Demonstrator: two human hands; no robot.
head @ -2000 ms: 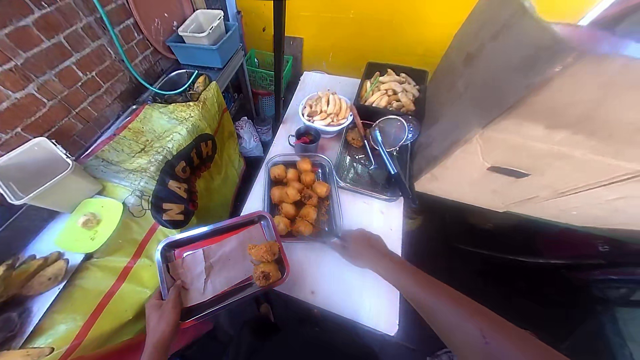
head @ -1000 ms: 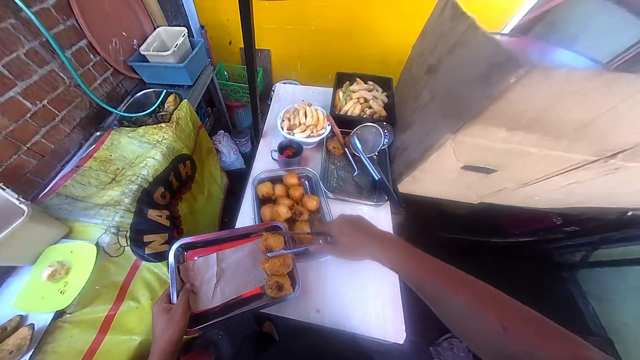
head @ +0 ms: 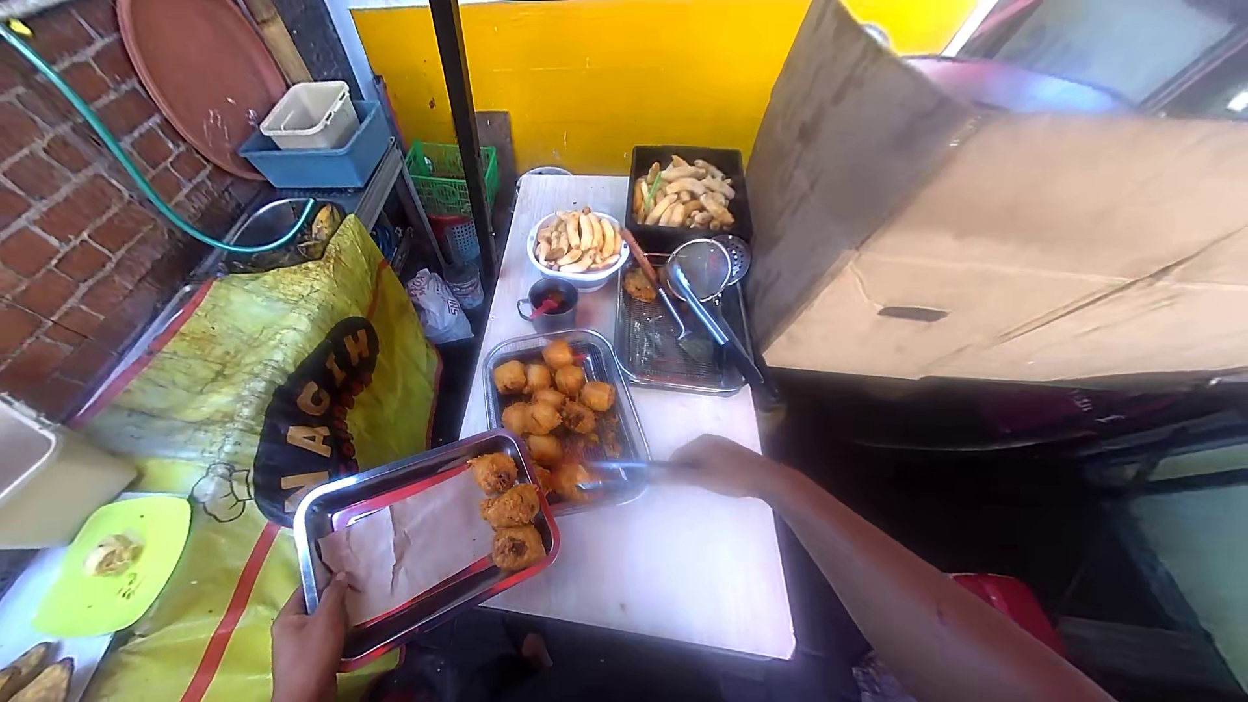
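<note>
My left hand [head: 310, 639] grips the lower left corner of a metal tray [head: 317, 497] lined with brown paper [head: 414, 541]. Several fried pieces [head: 510, 507] lie in a row along the tray's right side. My right hand [head: 717, 466] holds metal tongs [head: 624, 468], blurred, whose tips reach a fried piece [head: 573, 481] in the wire-mesh basket tray [head: 639, 429]. Whether the tips grip it cannot be told. More golden fried pieces [head: 544, 417] fill that basket, and the held tray overlaps its lower left corner.
Behind the basket on the white table [head: 673, 575] are a dark mug [head: 553, 304], a bowl of peeled bananas [head: 582, 263], a black crate of bananas [head: 673, 229], and a mesh tray [head: 721, 385] with strainers [head: 700, 268]. Cardboard [head: 1024, 244] stands right, a yellow tarp [head: 390, 292] left.
The row in the held tray has grown from two fried pieces to three. My right hand with the tongs has moved from the held tray back over the basket.
</note>
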